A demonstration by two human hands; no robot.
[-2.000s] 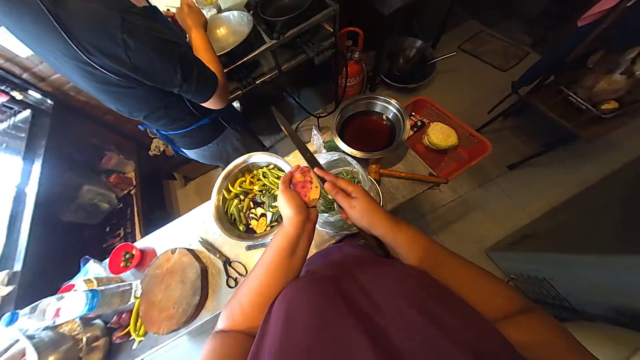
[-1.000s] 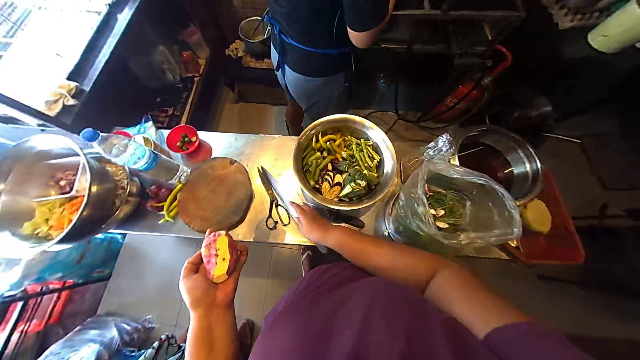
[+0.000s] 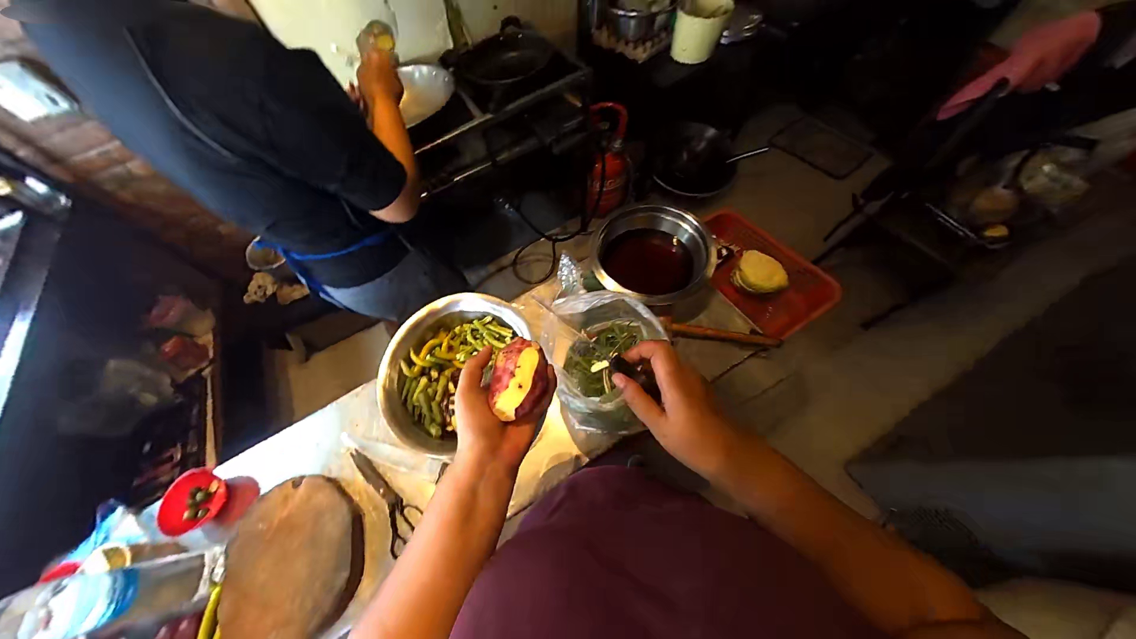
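Observation:
My left hand holds a red-skinned root, apparently a sweet potato, its yellow flesh showing on one cut face. It is over the right side of a steel bowl of cut green beans. My right hand has its thumb and fingers around a small dark object, possibly a handle; any blade cannot be made out. That hand is above the right edge of a clear plastic bag with green leaves inside. Scissors lie left of my left forearm.
A round wooden board and a red cup stand at the left. Beyond the bag are a steel pot of dark liquid and a red tray. A co-worker stands by the stove.
My right hand has left the tabletop beside the scissors and is now over the bag. My left hand has carried the root from near the round board to the bowl. The view has turned.

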